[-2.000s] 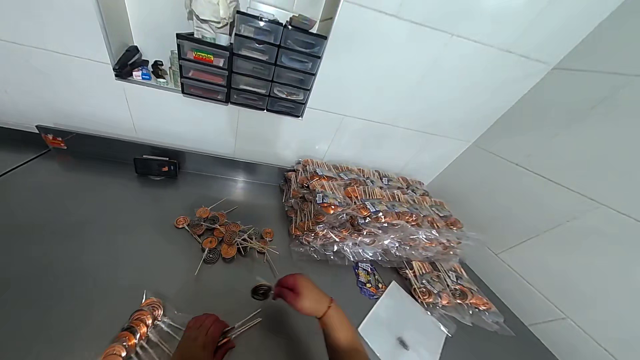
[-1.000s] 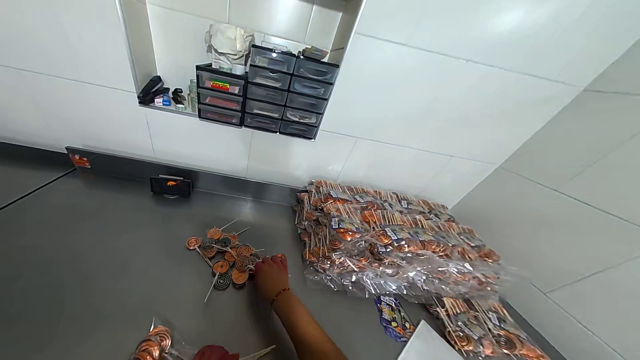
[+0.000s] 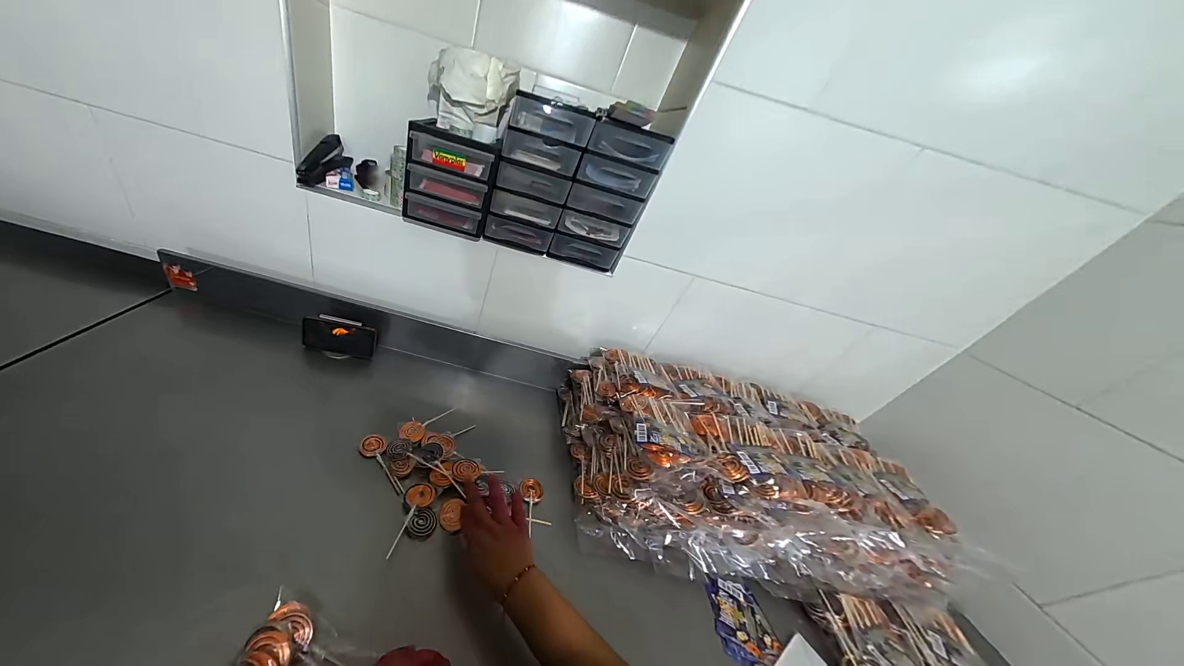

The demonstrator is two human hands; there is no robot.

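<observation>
My right hand [image 3: 495,541] reaches over the right side of a loose pile of orange and black spiral lollipops [image 3: 421,495] on the grey metal table; its fingers touch the sweets, and whether one is gripped cannot be told. Only a small reddish part of my left hand [image 3: 413,657] shows at the bottom edge, beside a clear bag of orange spiral lollipops [image 3: 277,636]. What the left hand holds is out of view.
Stacked clear bags of lollipops [image 3: 740,472] fill the right of the table [image 3: 185,444]. Printed cards [image 3: 740,620] and a white object [image 3: 800,652] lie before them. A phone [image 3: 339,338] leans at the back; small drawers [image 3: 536,176] stand in the wall niche.
My right hand has moved from beside a dark lollipop near my left hand to the loose pile. My left hand has largely left the view. The view has shifted.
</observation>
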